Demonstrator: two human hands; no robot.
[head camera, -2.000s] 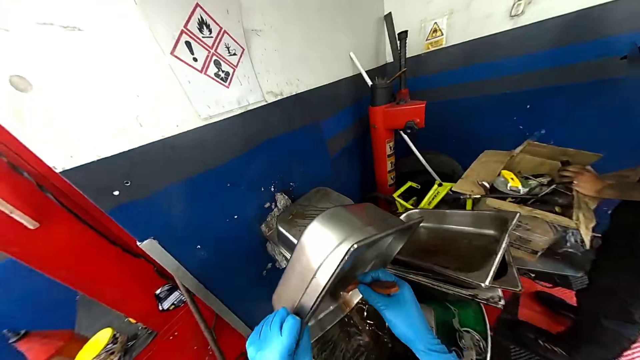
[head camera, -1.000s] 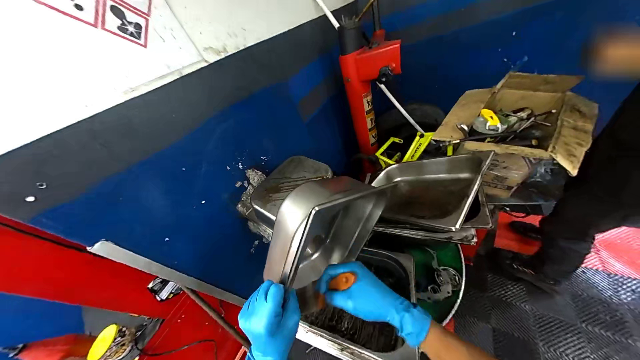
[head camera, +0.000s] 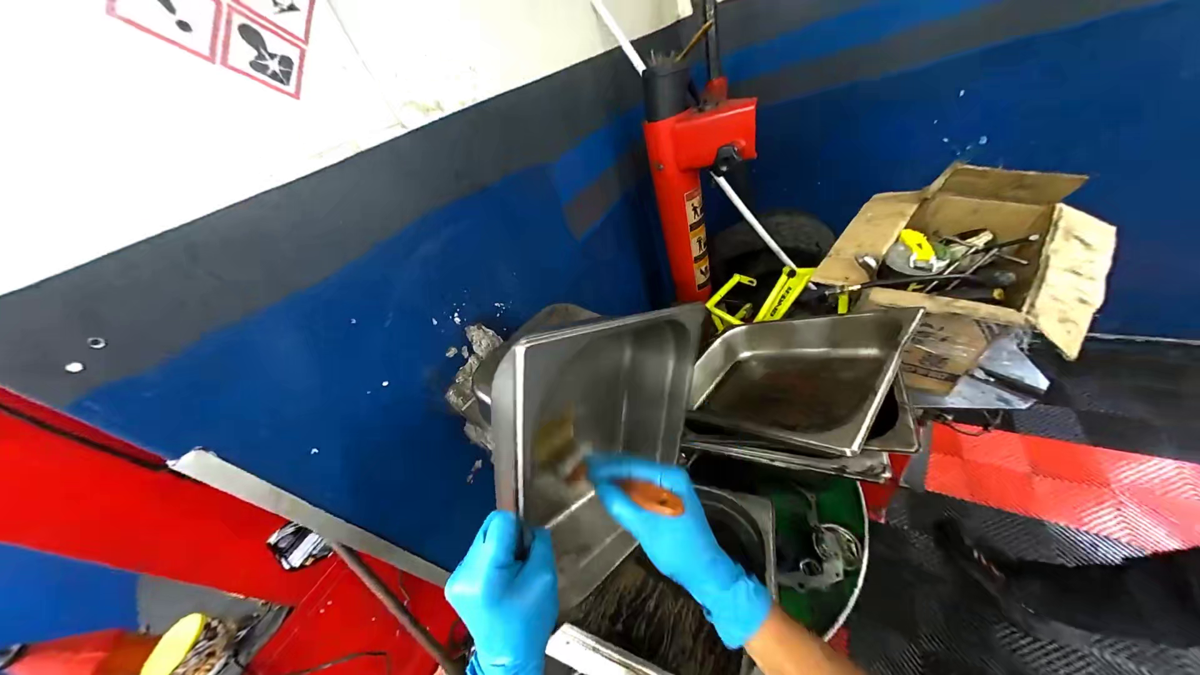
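My left hand (head camera: 506, 591), in a blue glove, grips the near rim of a deep stainless steel pan (head camera: 609, 403), which is tilted with its inside toward my right hand. My right hand (head camera: 670, 534), also gloved in blue, holds a paintbrush by its orange-brown handle (head camera: 650, 497). The brush's bristles (head camera: 555, 439) are blurred and lie against or close to the pan's inner wall. Beneath the pan, a metal basin (head camera: 647, 609) holds dark, wet-looking contents.
Shallow metal pans (head camera: 806, 375) are stacked right of the deep pan. Below them stands a green container (head camera: 816, 544) with metal parts. A cardboard box (head camera: 1073, 272) of tools, a red post (head camera: 675, 206) and a neon-yellow frame (head camera: 783, 292) stand behind. A dark shoe (head camera: 975, 553) shows at right.
The deep pan has been tipped so that more of its inside faces the view. The brush has moved up along its inner wall. The other person by the box has mostly left the view.
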